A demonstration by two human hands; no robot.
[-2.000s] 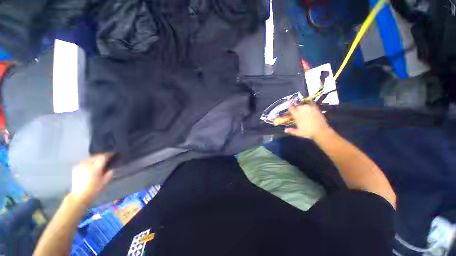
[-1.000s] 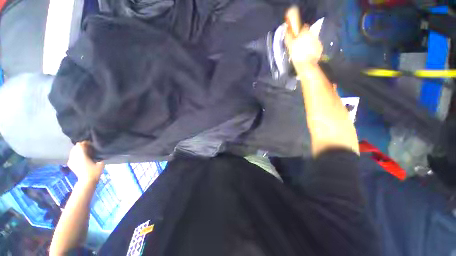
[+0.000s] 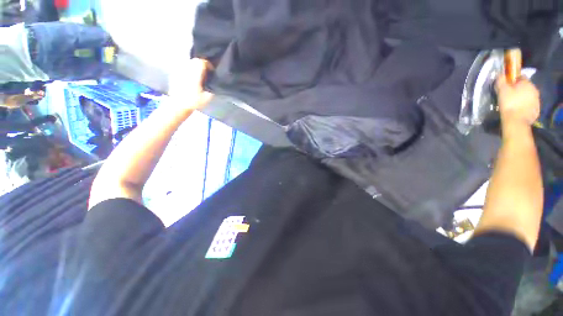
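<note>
A large black garment [image 3: 308,55] lies over the light-grey padded board [image 3: 139,31], with folds raised in its upper part. Wrinkled shiny lining [image 3: 324,136] shows at its near edge. My left hand [image 3: 196,83] grips the garment's left near edge at the board's rim. My right hand [image 3: 520,99] is closed round the orange-brown handle of the steam iron [image 3: 480,89], over dark cloth at the right. The iron's silvery body points towards me; I cannot tell whether its sole touches the cloth.
Blue lattice crates [image 3: 102,114] stand on the floor at the left, one holding dark cloth. Rows of dark folds [image 3: 43,228] lie at the lower left. A person's jeans-like clothing [image 3: 68,52] shows at the upper left.
The view has shifted left and down, so the garment and board sit further right and higher. The iron has turned in my right hand. My left hand still holds the garment's edge.
</note>
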